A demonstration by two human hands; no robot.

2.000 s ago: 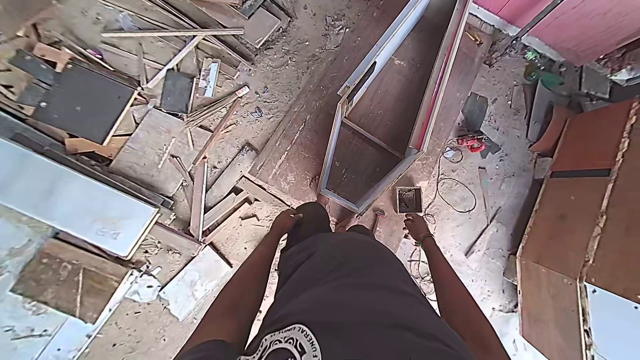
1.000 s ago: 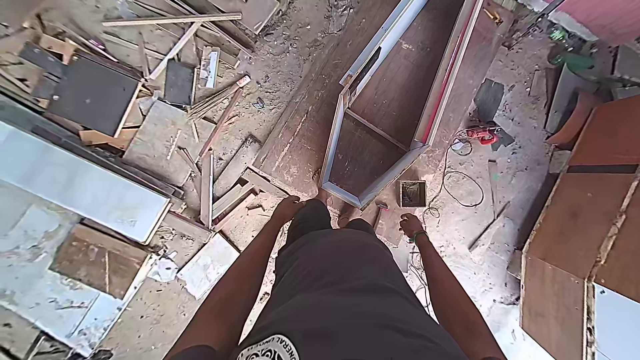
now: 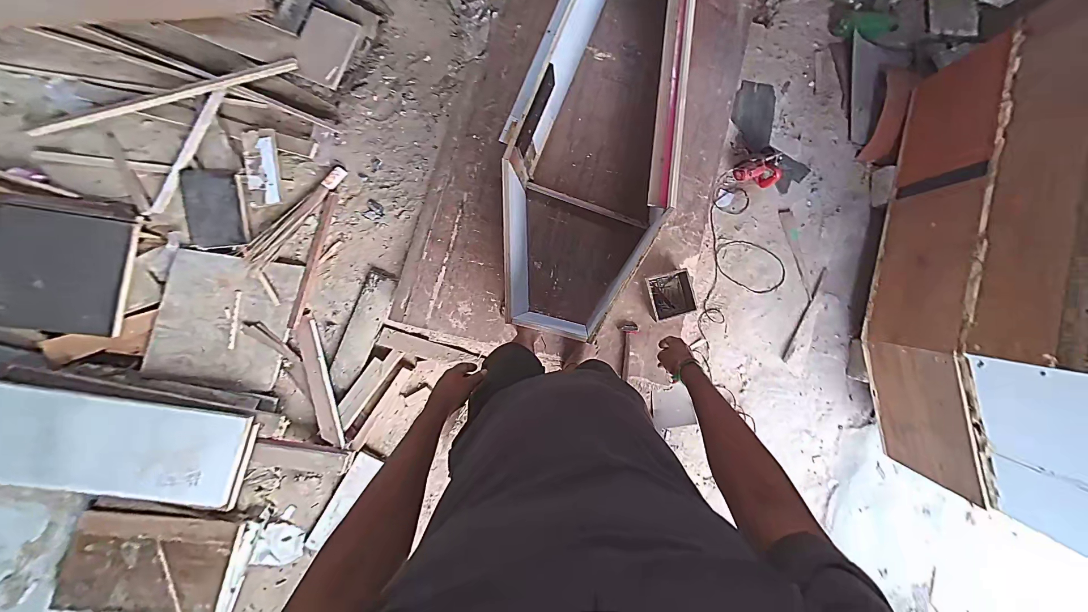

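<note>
My left hand (image 3: 457, 384) hangs beside my left thigh, with loosely curled fingers and nothing visible in it. Out to the right, my right hand (image 3: 675, 357) is held with bent fingers, a green band at its wrist; whether it grips anything small I cannot tell. In front of my feet a coffin-shaped wooden frame (image 3: 516, 246) with grey sides and a crosspiece lies on a large brown board (image 3: 442, 246). A hammer (image 3: 627, 340) rests near its narrow end. Just beyond my right hand is a small square wooden box (image 3: 671, 295) with dark contents, perhaps nails.
Scrap boards and wood strips (image 3: 221, 314) cover the ground at left, near a long pale panel (image 3: 119, 446). At right are a red power tool (image 3: 756, 172), a looped cable (image 3: 750, 266) and a large brown wooden panelled piece (image 3: 935, 272). Offcuts lie at top right.
The hammer and box keep their places beside the frame. Both arms stay lowered at my sides, with no plain change in either hand.
</note>
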